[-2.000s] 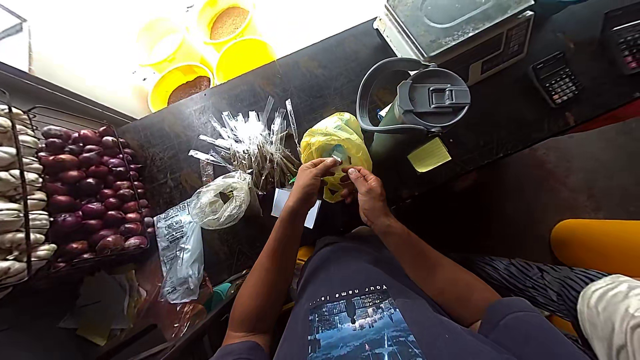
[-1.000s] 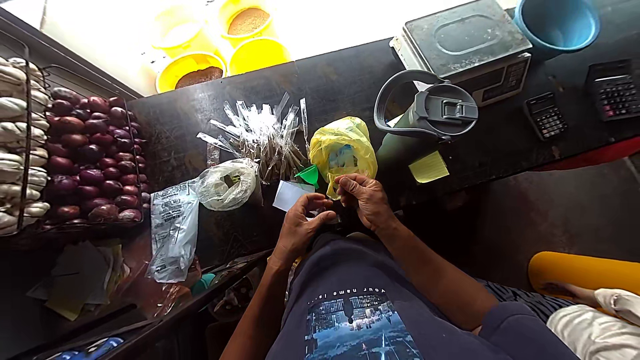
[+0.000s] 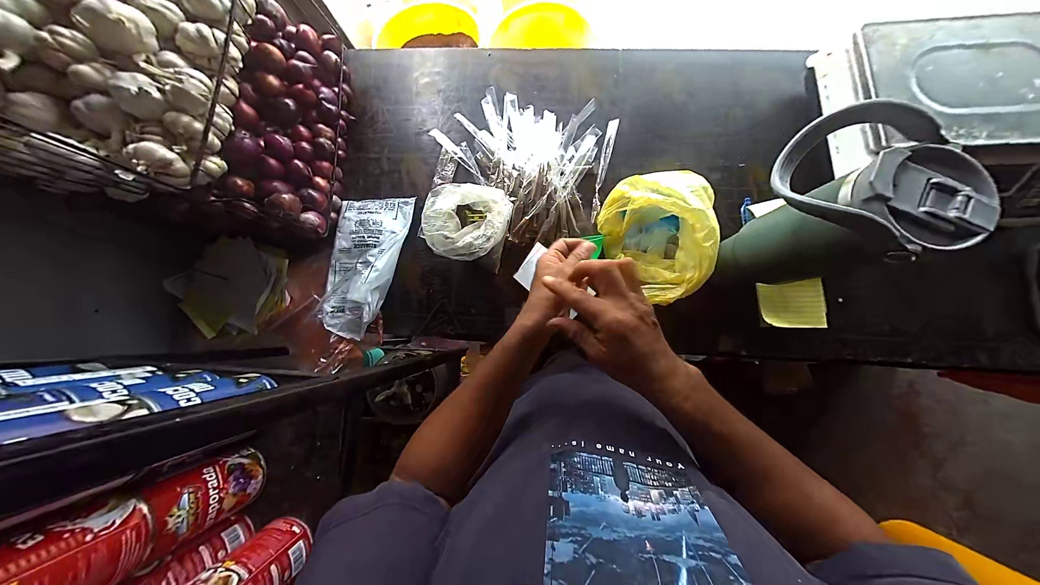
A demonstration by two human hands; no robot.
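Observation:
My left hand [image 3: 554,280] is over the counter's near edge, thumb and fingertips pinched together. My right hand [image 3: 611,315] is beside it, fingers bent over a small pale piece that is mostly hidden between the hands. A bit of green material [image 3: 596,244] shows just behind my left fingertips, and a white paper [image 3: 530,266] lies at that hand's left. Just beyond my right hand stands an open yellow plastic bag [image 3: 660,236]. Behind the hands lies a pile of narrow clear packets [image 3: 540,162] with dark contents, next to a rolled-down whitish plastic bag [image 3: 466,220].
Racks of garlic [image 3: 134,93] and red onions [image 3: 284,122] stand at left, above red cans [image 3: 203,496]. A printed plastic bag [image 3: 366,264] lies on the dark counter [image 3: 707,97]. A green lidded bottle [image 3: 796,236], yellow note [image 3: 792,303] and weighing scale [image 3: 959,81] are at right.
My hands have come closer together, the right now overlapping the left. The green piece, seen more fully one second ago, is now partly behind my left fingers. The view has shifted left.

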